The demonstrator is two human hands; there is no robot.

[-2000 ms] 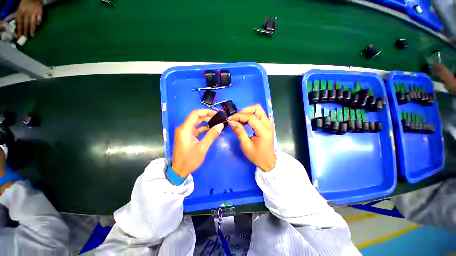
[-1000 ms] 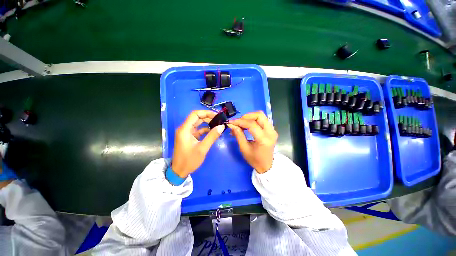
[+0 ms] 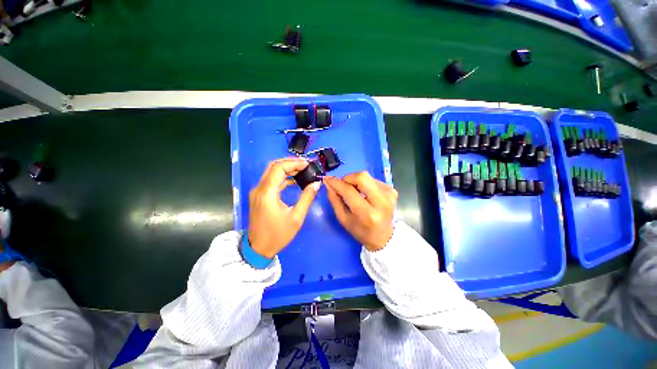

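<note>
My left hand [image 3: 276, 209] holds a black housing [image 3: 307, 175] between thumb and fingers over the blue work tray [image 3: 328, 249]. My right hand [image 3: 365, 210] is just right of it, thumb and index finger pinched at a thin reddish lead [image 3: 325, 178] at the housing's right side. Black units [image 3: 323, 117] with red marks and thin silver pieces lie near the top of the tray, and another black unit [image 3: 328, 158] lies just above my hands. Tiny dark parts [image 3: 302, 278] lie near the tray's near edge.
Two blue trays at the right [image 3: 504, 245] [image 3: 601, 230] hold rows of green-and-black units. Behind a pale metal edge [image 3: 166, 99], the green belt [image 3: 194, 50] carries loose black units [image 3: 455, 71]. Sleeves of other people show at both sides.
The housing in my left hand has turned and shows a broader face. My right fingers have drawn slightly away from it. Loose units on the belt have moved left.
</note>
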